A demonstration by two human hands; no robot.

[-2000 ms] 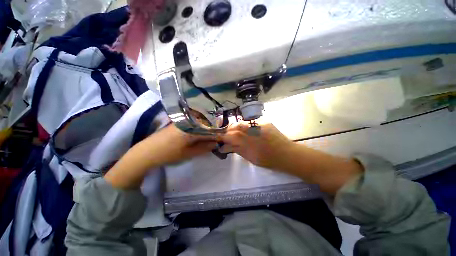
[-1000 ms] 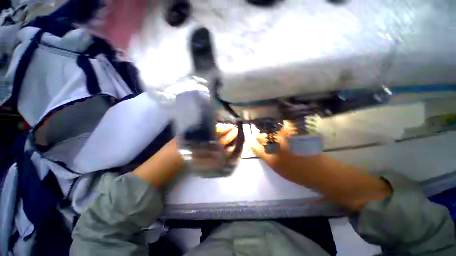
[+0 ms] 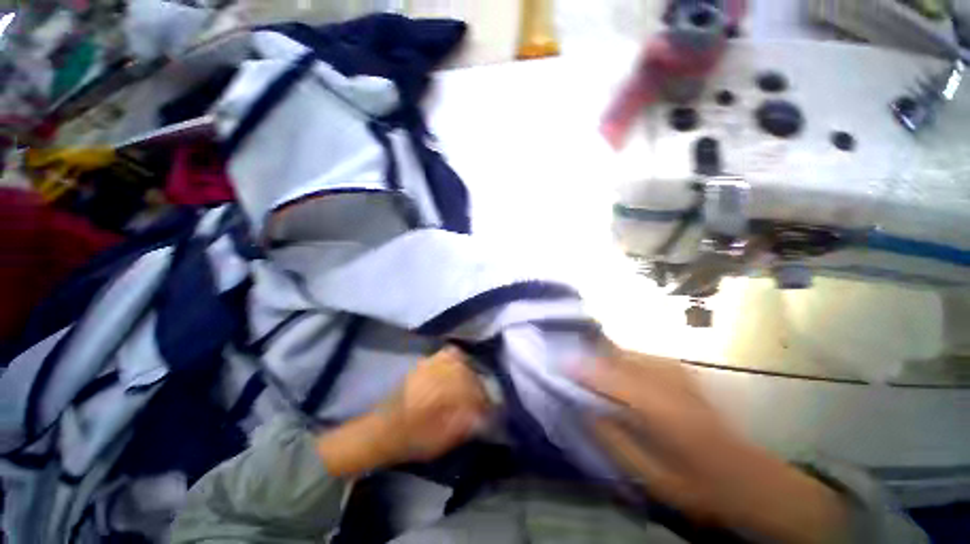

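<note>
The pale grey-white garment with navy bands (image 3: 394,278) lies left of the sewing machine and reaches over the table's front edge to my lap. My left hand (image 3: 445,406) is closed on its navy and white cloth near the front edge. My right hand (image 3: 659,420) is blurred and holds the white and navy part of the same garment, right of my left hand. Its fingertips are hard to make out. The presser foot (image 3: 699,312) is up and to the right of both hands, with no hand at it.
The white sewing machine head (image 3: 851,181) stands at the upper right with a reddish-pink scrap (image 3: 644,85) on it. The lamp lights the white bed (image 3: 532,170) brightly. More striped garments (image 3: 85,361) and dark red cloth (image 3: 43,250) lie at the left.
Both hands have left the needle area and moved left and towards me, now with garment cloth in them. The view has turned left, so the machine head appears further right and smaller.
</note>
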